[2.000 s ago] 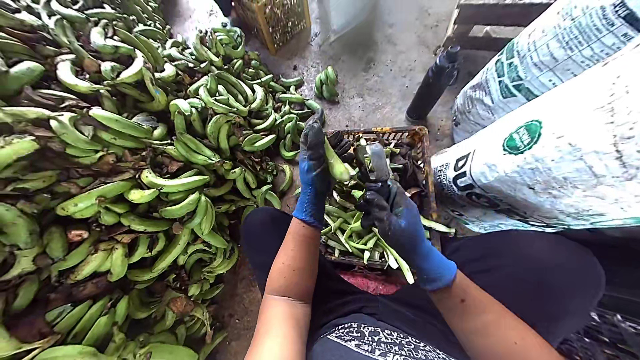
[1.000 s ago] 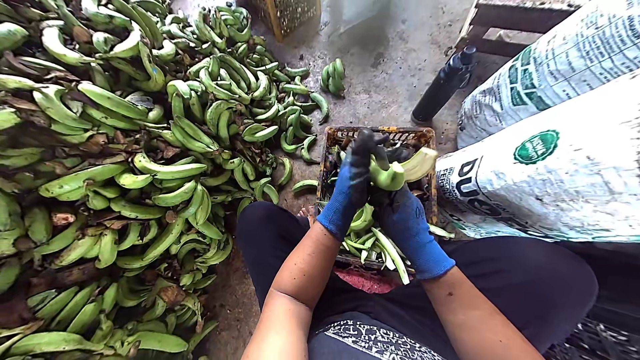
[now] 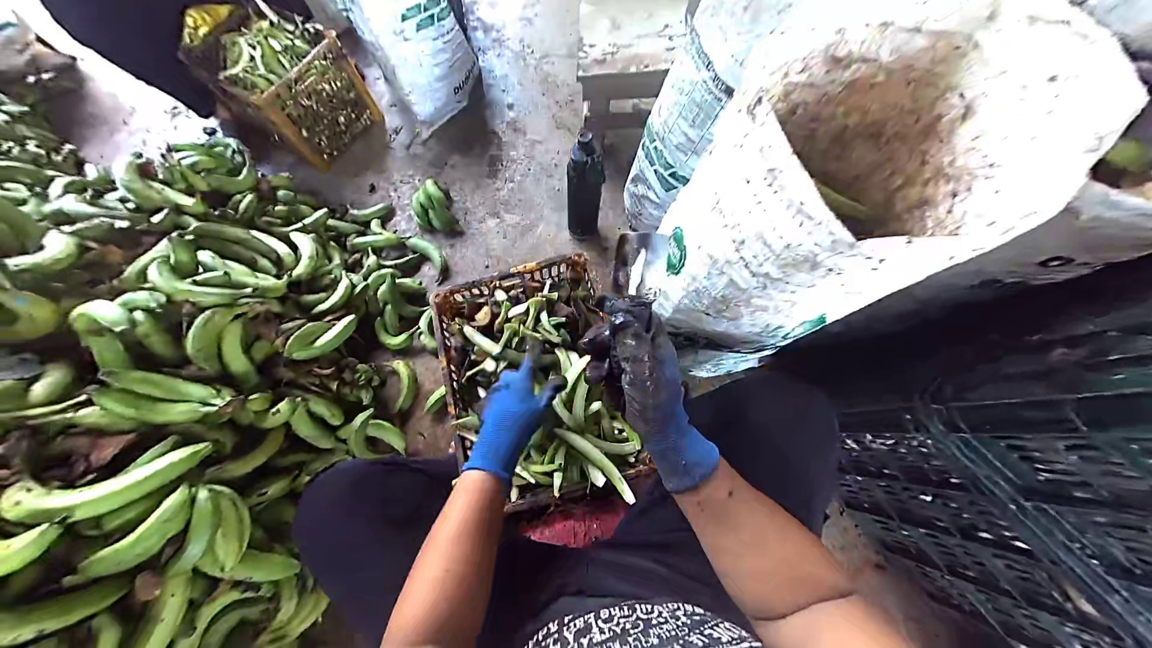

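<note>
My left hand (image 3: 517, 409), in a blue glove with dark fingers, is over the left part of a plastic crate (image 3: 441, 346). Its fingers are apart and nothing shows in them. Beneath it in the crate lie green plantain peels (image 3: 585, 441) and dark scraps. My right hand (image 3: 643, 378), gloved alike, is closed around a tool at the crate's right edge. The tool's flat metal blade (image 3: 627, 263) points up and away from me; its handle is hidden in the fist. A large heap of green plantains (image 3: 162, 396) lies to the left.
A dark bottle (image 3: 585, 184) stands beyond the crate. A big white sack (image 3: 747, 243), its mouth open, stands on the right, with another sack (image 3: 675, 135) behind. A small plantain bunch (image 3: 434, 207) lies on the floor. A yellowish crate of peels (image 3: 324, 103) and a person's dark-clothed leg (image 3: 135, 45) are upper left.
The plantain between my hands a second ago is no longer in them. My hands have moved apart, the left over the peels, the right beside the sack. The view has shifted, showing more of the sacks.
</note>
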